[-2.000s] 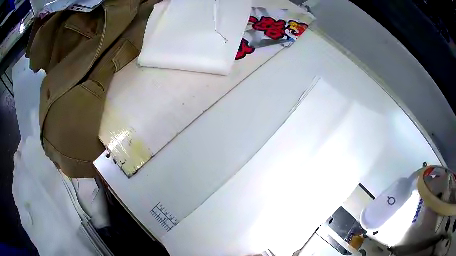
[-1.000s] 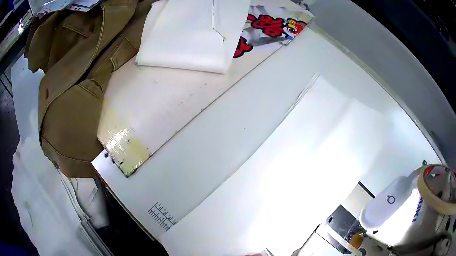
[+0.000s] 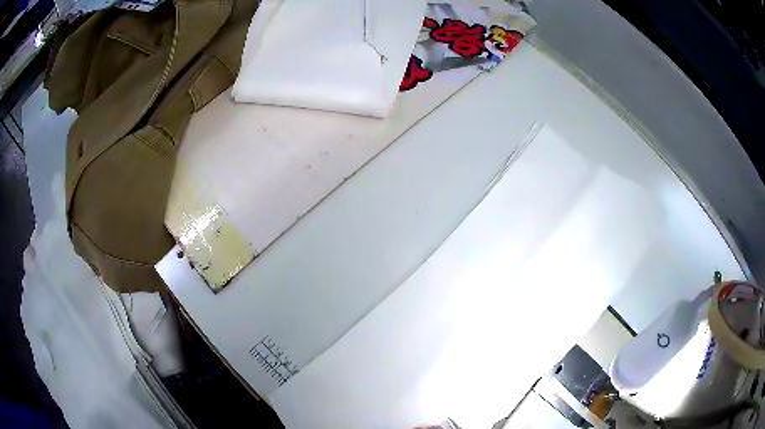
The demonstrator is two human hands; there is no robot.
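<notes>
A long white fabric panel [image 3: 470, 276] lies on the white table, running from the upper right down to the bottom edge, its middle washed out by glare. The sewing machine head [image 3: 671, 381] stands at lower right, with a white oval lamp [image 3: 658, 343] beside it. The needle area is not clearly visible. A tiny skin-toned bit of a hand [image 3: 429, 426] shows at the bottom edge by the cloth; which hand it is cannot be told. The rest of both hands is out of the picture.
A folded white stack [image 3: 323, 63] lies on the pale board [image 3: 277, 159], with a red-lettered printed bag [image 3: 465, 38] beyond. A brown garment [image 3: 126, 167] is heaped left. White pieces [image 3: 63, 327] hang lower at far left. A masking tape roll [image 3: 728, 335] sits on the machine head.
The view has shifted very slightly. The panel's far end lies almost as before. The skin-toned bit at the bottom edge remains small.
</notes>
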